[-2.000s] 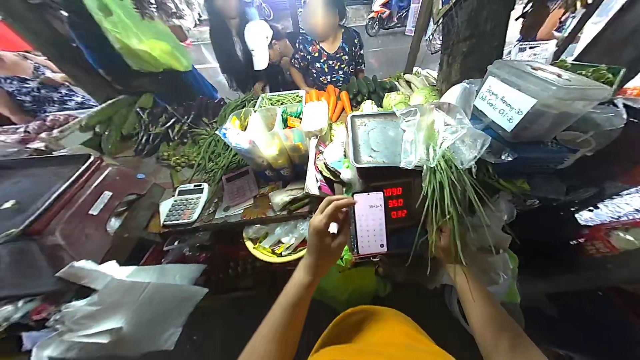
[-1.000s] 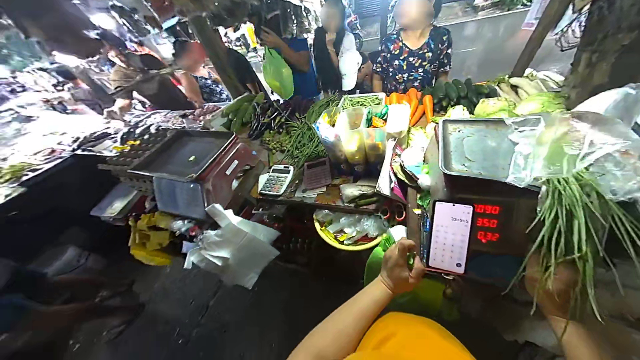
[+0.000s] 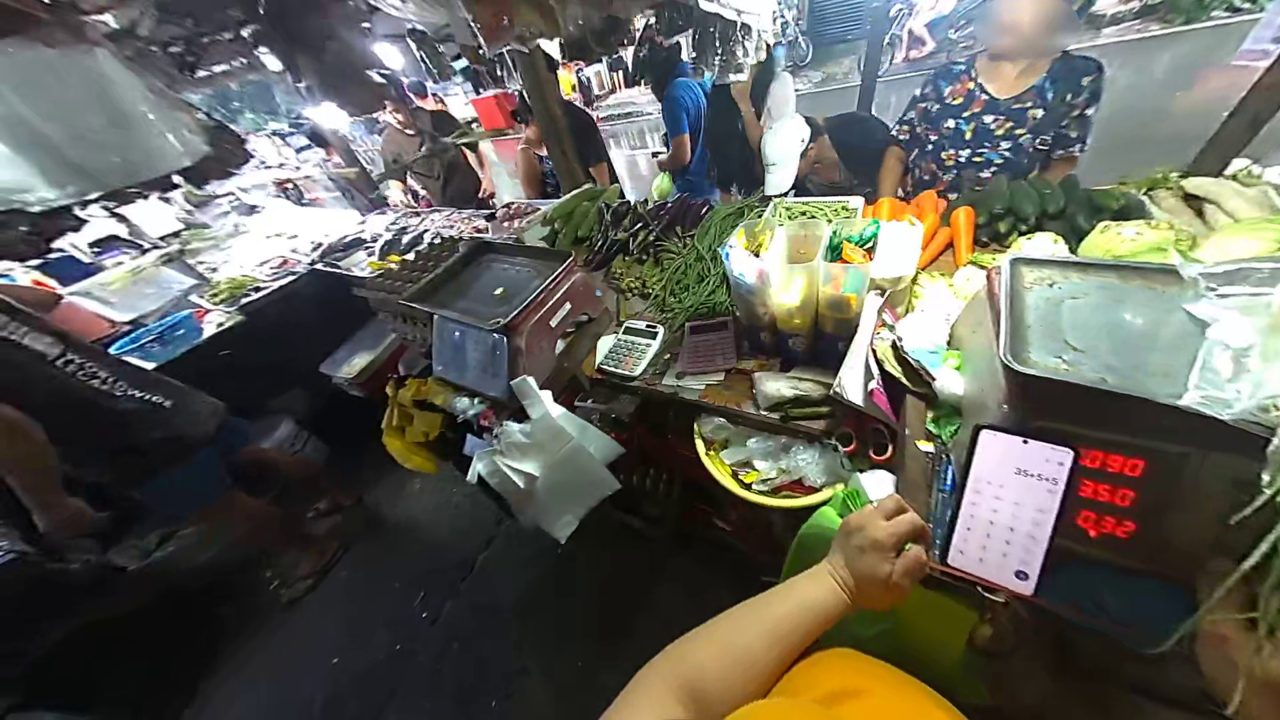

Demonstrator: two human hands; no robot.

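My left hand (image 3: 880, 552) has its fingers curled beside the green plastic bag (image 3: 815, 535), left of the phone; whether it grips anything is unclear. The phone (image 3: 1010, 510), showing a calculator, leans against the front of a digital scale beside red digits. On top of this scale is a metal tray (image 3: 1095, 325). My right hand (image 3: 1235, 625) is dim and cut off at the right edge, behind long green stalks (image 3: 1262, 545) that hang below a clear plastic bag (image 3: 1240, 345). Its grip is hidden.
Two calculators (image 3: 631, 349) lie on the stall ledge. Below are a yellow basket (image 3: 745, 492) of bagged goods and white plastic bags (image 3: 548, 465). A second scale tray (image 3: 490, 283) stands left. Carrots (image 3: 962, 235), string beans (image 3: 705, 265) and eggplants line the back. People stand beyond the stall.
My left hand has moved off the phone, down and to its left. The view has swung left, so my right hand and the stalks are now at the right edge.
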